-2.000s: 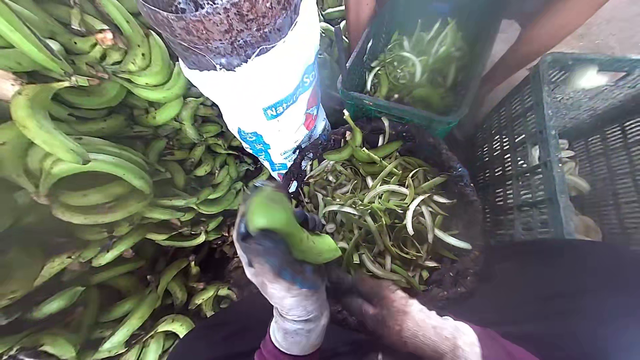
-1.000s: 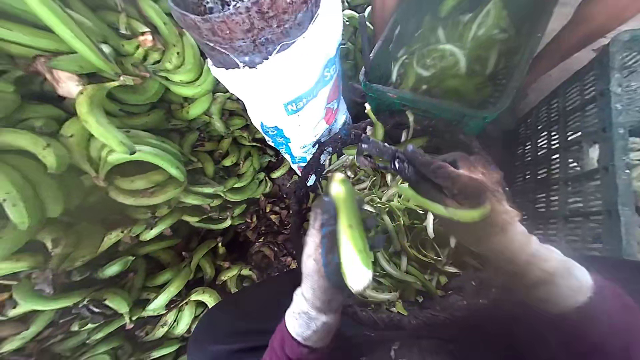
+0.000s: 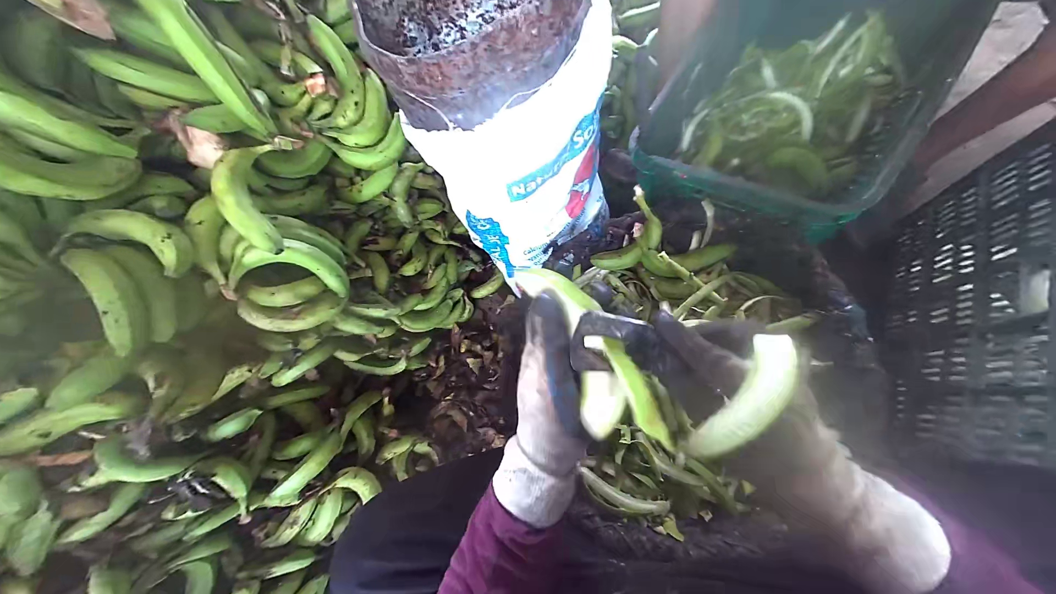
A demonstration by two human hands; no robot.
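Note:
My left hand (image 3: 549,396), in a soiled white glove, grips a partly peeled green plantain (image 3: 601,404) that points up and away. Across that fruit lies a dark peeler (image 3: 615,330), held in my gloved right hand (image 3: 734,388). A strip of green peel (image 3: 639,392) hangs from the tool. Over the back of my right hand lies a blurred, curved pale-green strip (image 3: 751,400); whether it is peel or fruit I cannot tell. Beneath both hands is a heap of plantain peels (image 3: 652,478) in a dark round container, partly hidden by my hands.
Piled green plantains (image 3: 289,272) cover the left side. A rusty metal drum (image 3: 474,74) with a white printed sack (image 3: 536,181) around it stands ahead. Ahead right, a green crate (image 3: 742,198) holds peels, beside another person's limbs (image 3: 982,124). A dark slatted crate (image 3: 973,330) stands right.
My right hand has come in from the right, bringing the peeler onto the plantain in my left hand. Two seconds ago that plantain showed mostly green skin; pale flesh shows now.

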